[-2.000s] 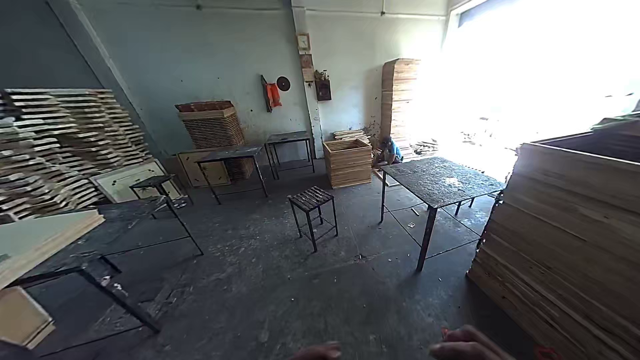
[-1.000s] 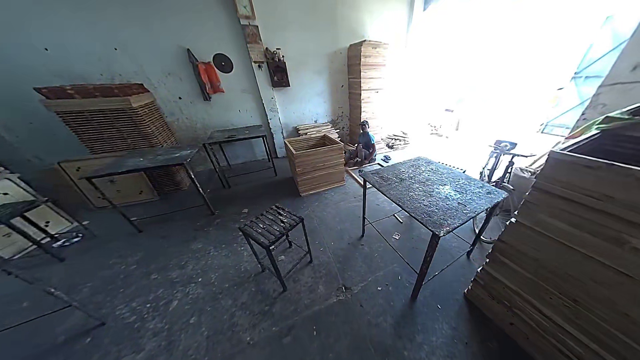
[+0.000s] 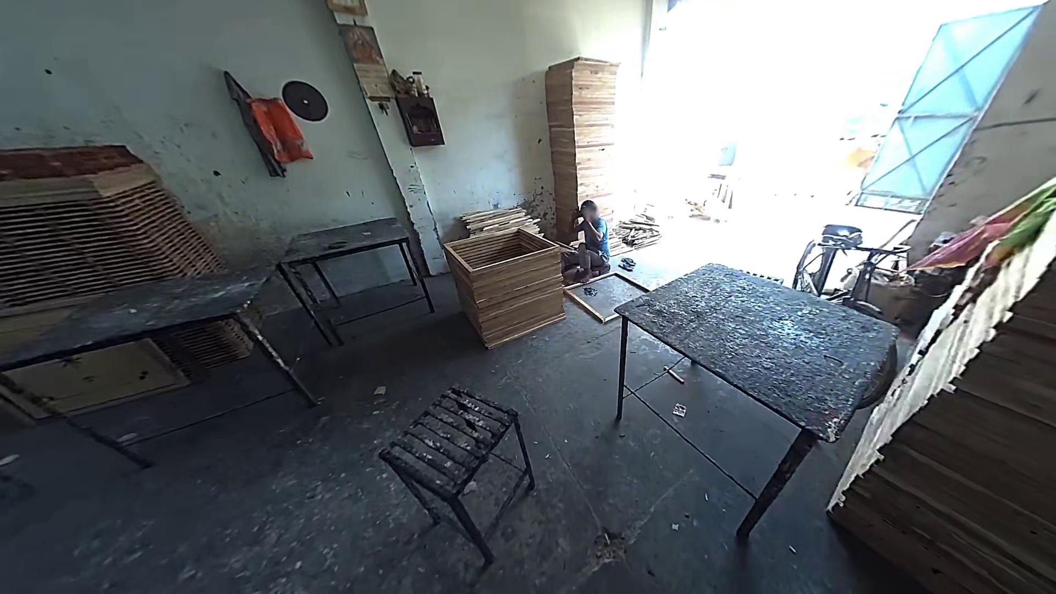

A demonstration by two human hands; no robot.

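Observation:
Neither of my hands is in the head view. A low stool with dark, spattered slats (image 3: 454, 437) stands on the floor at the lower middle. To its right is a metal-legged table (image 3: 759, 338) with a rough, crusted top. Behind the stool rises a stack of wooden frames (image 3: 511, 289), and a single wooden frame (image 3: 606, 297) lies flat on the floor beside it. A person in a blue shirt (image 3: 594, 239) sits on the floor near that frame, arms raised towards the head.
Dark tables (image 3: 346, 239) line the left side, with stacked frames (image 3: 91, 223) behind. A tall wooden stack (image 3: 582, 132) stands by the bright doorway. Stacked wood (image 3: 965, 462) bounds the right edge, and a bicycle (image 3: 850, 260) is parked behind the table.
Two seconds ago parts of my hands showed at the bottom edge; now they are out of view. The view has swung right and nearer to the stool and table. The seated person's arms are now raised.

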